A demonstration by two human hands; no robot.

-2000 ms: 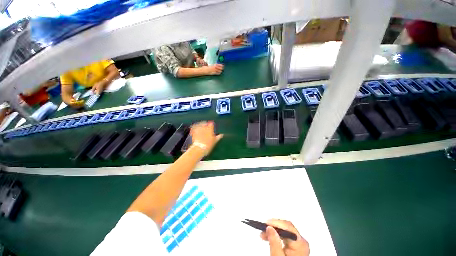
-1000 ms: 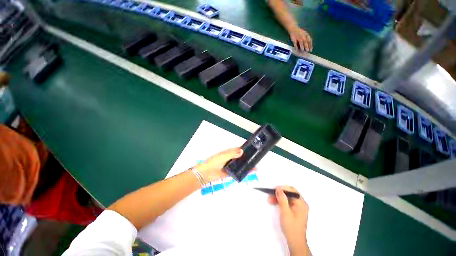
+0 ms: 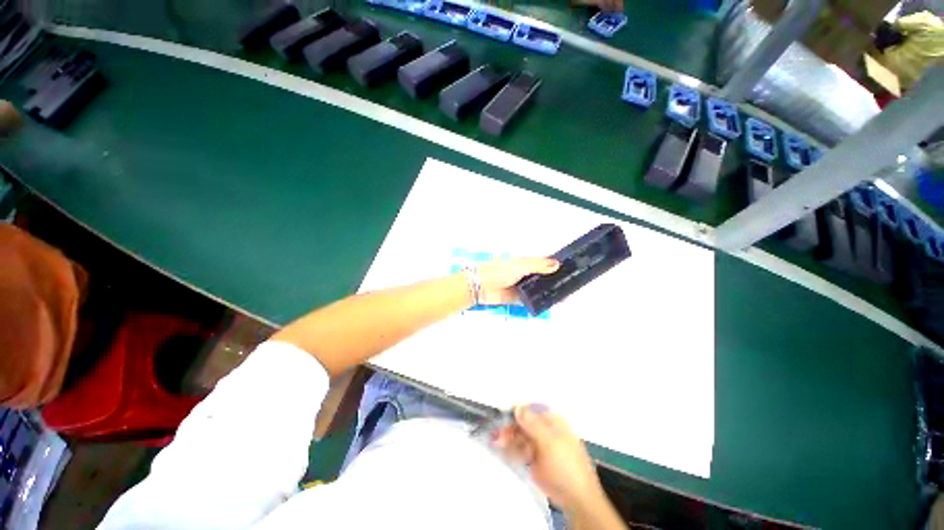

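My left hand (image 3: 509, 280) holds a black housing (image 3: 576, 267) by its near end, above the white work sheet (image 3: 631, 362). The housing's open hollow side faces up, tilted toward the upper right. Blue adhesive pieces (image 3: 530, 312) show partly from under my left hand; the rest are hidden by the hand and housing. My right hand (image 3: 538, 443) is at the near edge of the work sheet, fingers bent together and blurred. A thin dark shape, perhaps the tweezers (image 3: 478, 412), extends left from its fingers.
Housings (image 3: 435, 70) stand in slanted rows on the green conveyor belt beyond a pale rail (image 3: 455, 153). Blue frames (image 3: 683, 105) line its far side. A white post (image 3: 828, 171) rises at right. More dark parts (image 3: 62, 88) lie at upper left. A red stool (image 3: 129, 373) is below the bench.
My left hand first reached to the belt, then brought a housing over the sheet, and has since turned it flatter. My right hand has moved down to the sheet's near edge. The view has shifted.
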